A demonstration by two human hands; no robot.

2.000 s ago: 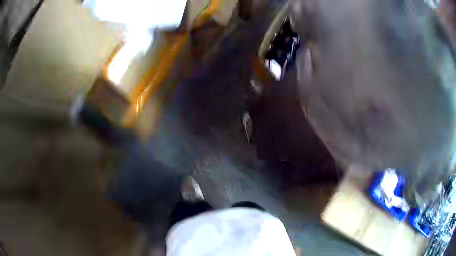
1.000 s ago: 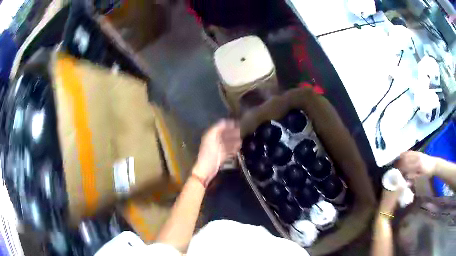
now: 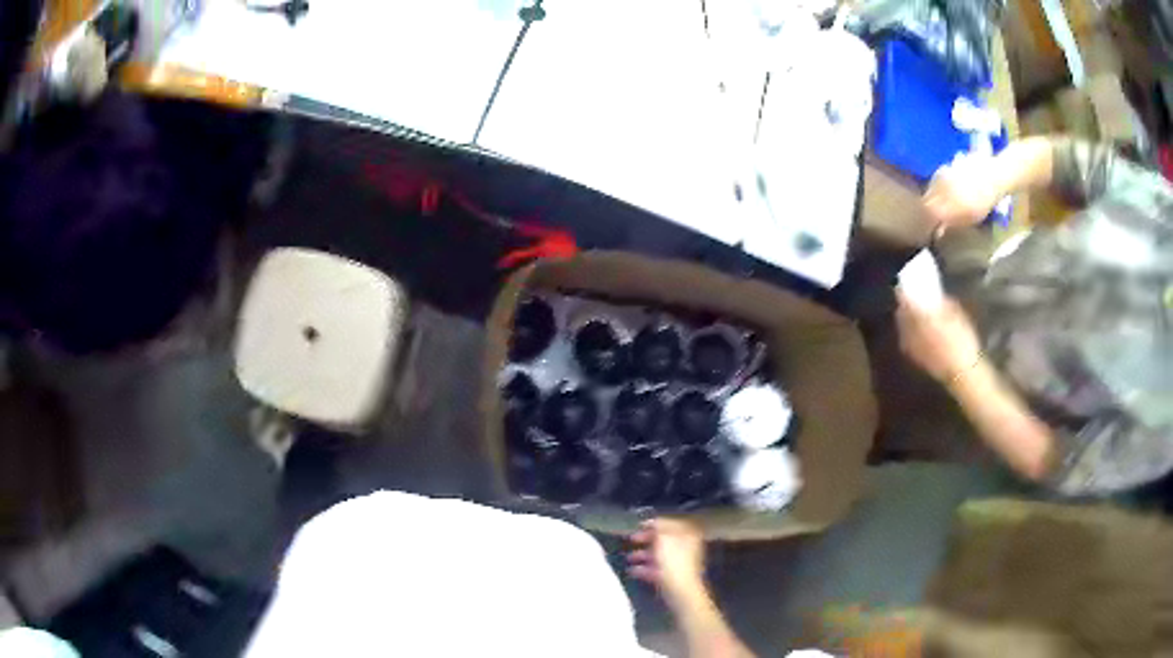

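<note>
A large open brown carton [image 3: 823, 411] stands on the floor in front of me. Several round black camera heads [image 3: 639, 414] sit in it in rows, with two white round pieces [image 3: 759, 414] at its right end. My right hand [image 3: 672, 553] is at the carton's near rim, fingers apart, with nothing seen in it; it is blurred, and I cannot tell if it touches the rim. My left hand is not in view.
A beige stool [image 3: 319, 337] stands left of the carton. A white-topped bench [image 3: 618, 116] with cables runs behind it, a red coiled hose [image 3: 547, 244] beneath. A coworker [image 3: 1093, 309] handles a white part at right, near a blue bin [image 3: 913, 109].
The view has turned, so the carton now lies crosswise and the bench is at the top. My left hand has left the picture, and my right hand has come in at the near rim.
</note>
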